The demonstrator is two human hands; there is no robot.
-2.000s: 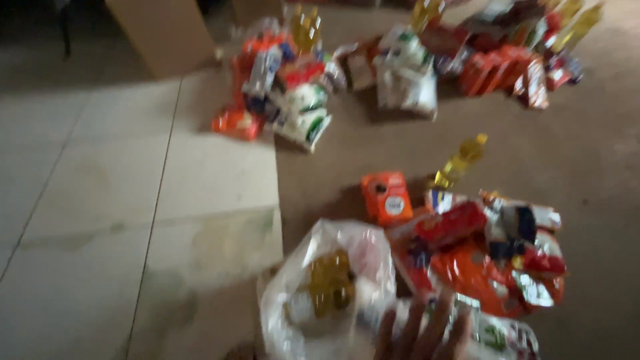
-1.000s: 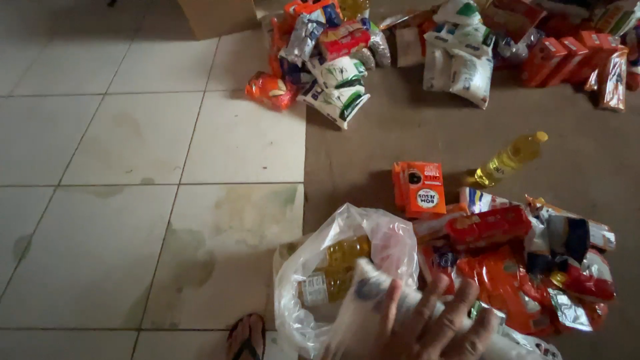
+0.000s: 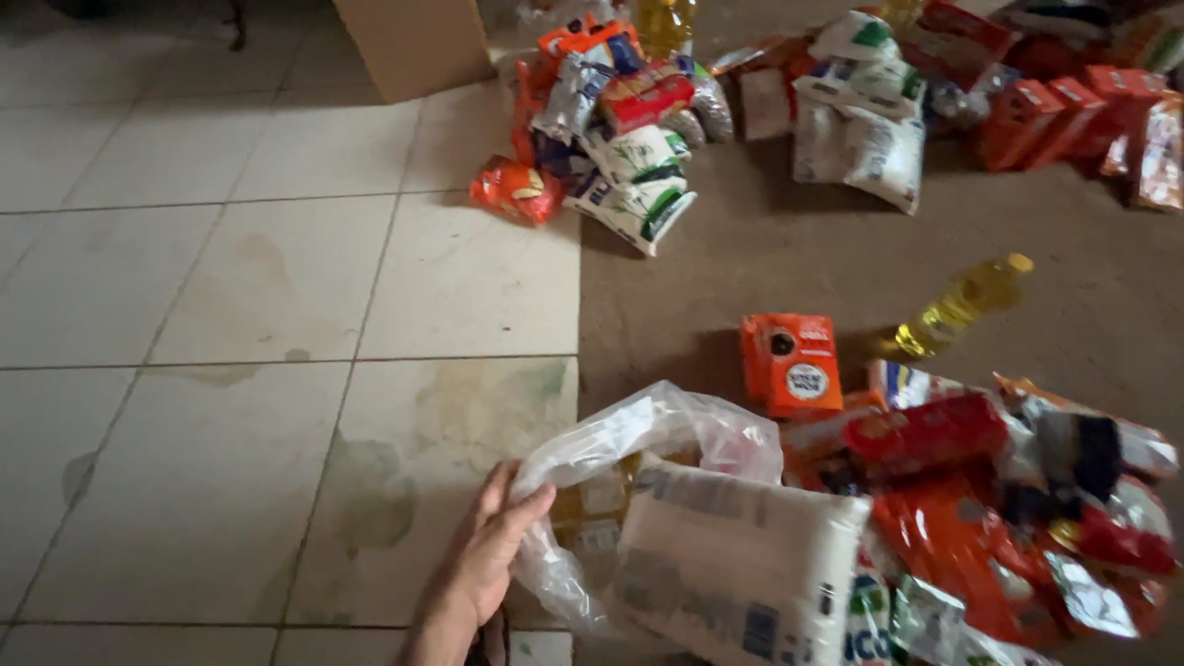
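Observation:
My left hand grips the left rim of a clear plastic bag, its thumb over the edge. Bottles of yellow oil lie inside the bag. A white filled packet rests over the bag's mouth and covers part of the bottles. My right hand is not visible, so whether it holds the packet cannot be told. Right of the bag is a heap of orange, red and silver packets. An orange box stands behind the bag, with a bottle of yellow oil lying to its right.
A pile with white and green packets sits at the edge between white floor tiles and a brown surface. Farther right are white packets and red boxes. A cardboard box stands at the top.
My left hand has come into view and taken hold of the bag's rim. The hand seen earlier on the white packet no longer shows. The packet now lies over the bag's opening.

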